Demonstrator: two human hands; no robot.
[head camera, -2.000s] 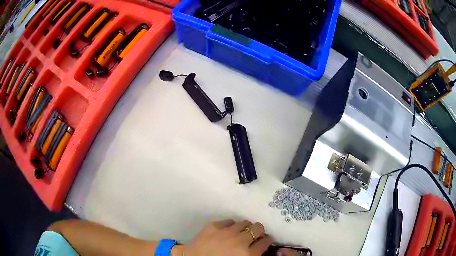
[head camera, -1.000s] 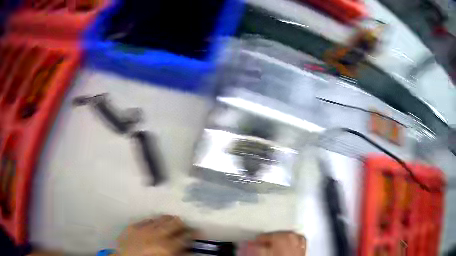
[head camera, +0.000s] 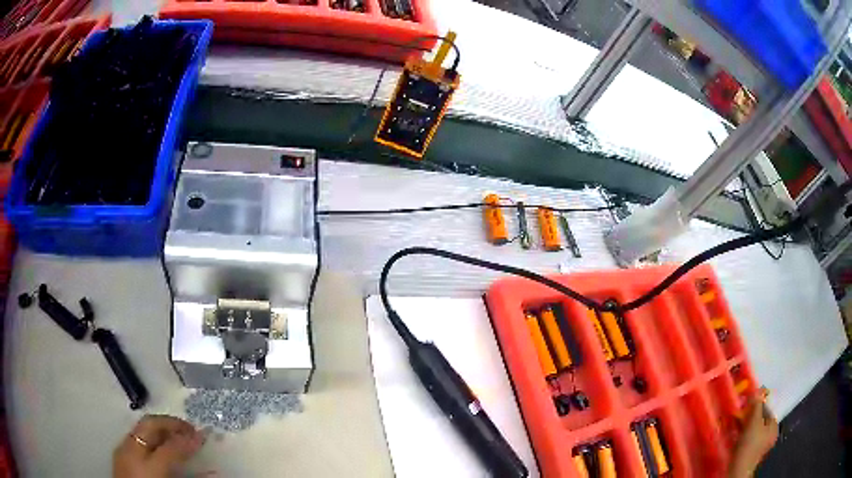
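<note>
My left hand is at the bottom left, just below the heap of tiny silver screws. Its fingers are curled, and whether it holds anything is unclear. My right hand is at the right edge of the red-orange foam tray, partly cut off by the picture's lower edge; its grip is unclear. The tray's compartments hold units with orange battery cells. Two black housings with small tethered caps lie at the left.
A silver screw feeder stands behind the screws. A blue bin of black parts is at the far left. A black electric screwdriver rests on a white sheet, its cord arching over the tray. Loose orange cells and a yellow-framed instrument lie behind.
The view has swung to the right, bringing the right-hand tray fully into sight. My hands have moved far apart; the black piece between them earlier is no longer visible there.
</note>
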